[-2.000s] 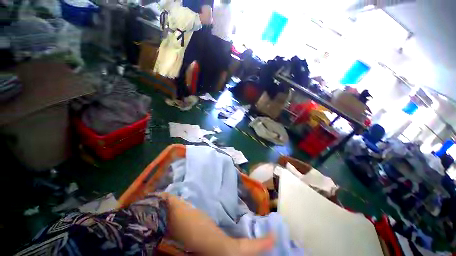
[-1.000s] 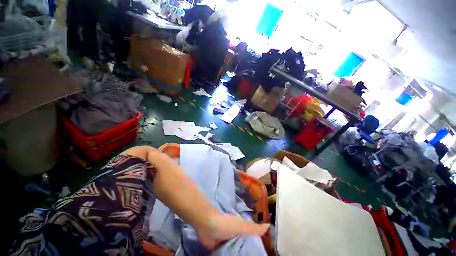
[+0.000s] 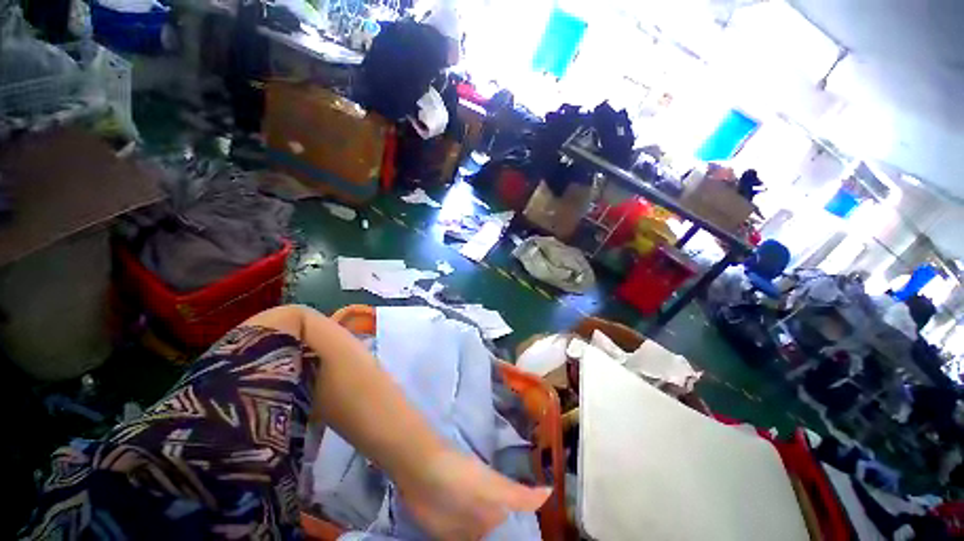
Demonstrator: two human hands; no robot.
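Pale blue-grey cloth point(image 3: 428, 365) lies heaped in and over an orange plastic basket point(image 3: 547, 423) at the bottom centre. My left arm, in a patterned sleeve, reaches across the cloth from the left. My left hand point(image 3: 465, 497) is low over the cloth at the basket's near side, slightly blurred, with the thumb pointing right. Cloth shows right beneath it; whether the fingers grip it is hidden. My right hand is not in view.
A cream extension board point(image 3: 677, 465) stands right of the basket. A red crate point(image 3: 206, 301) with grey cloth is at the left. White scraps point(image 3: 386, 278) lie on the green floor. A brown carton point(image 3: 322, 137) and a metal-legged table point(image 3: 655, 196) stand farther off. Cloth heaps fill the right.
My left hand has moved left and slightly down over the basket. The cloth beyond the board's left edge has drawn back towards the basket. The view has shifted slightly.
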